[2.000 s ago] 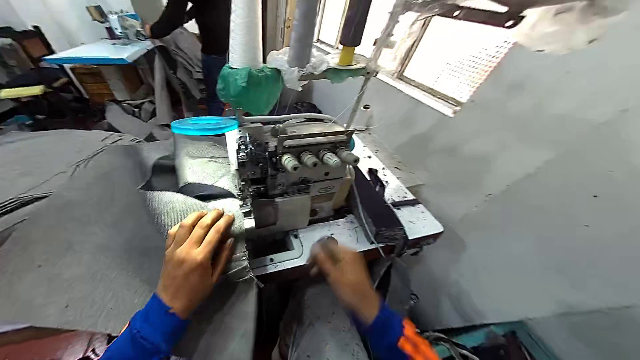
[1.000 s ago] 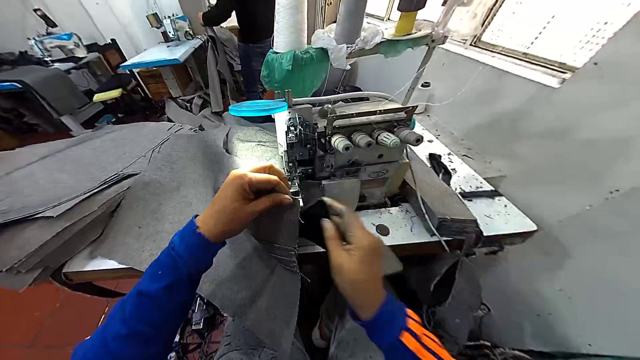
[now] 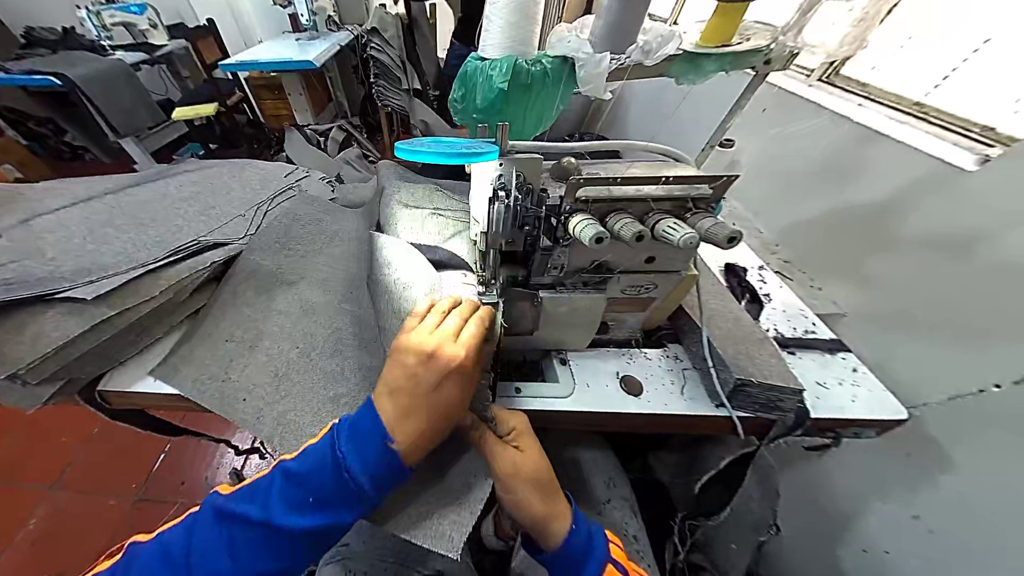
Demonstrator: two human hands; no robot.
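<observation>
An overlock sewing machine (image 3: 624, 264) stands on a white worktable. My left hand (image 3: 436, 372) lies on grey fabric (image 3: 312, 320) just in front of the presser foot, fingers together and pressing the cloth near its edge. Below and to the right of it, my right hand (image 3: 520, 468) pinches the fabric's edge at the table's front; its fingertips are partly hidden. Part of the fabric hangs down over the front, and more of it lies behind the needle area.
Stacked grey fabric pieces (image 3: 120, 232) lie at the left. A pile of narrow dark strips (image 3: 744, 360) sits right of the machine. Thread cones (image 3: 510, 28) stand above, over a green plastic bag (image 3: 512, 92). A blue-topped table (image 3: 288, 52) is behind.
My right hand, earlier in front of the machine with a dark piece, is now at the fabric edge below my left hand. My left hand now lies flatter on the cloth.
</observation>
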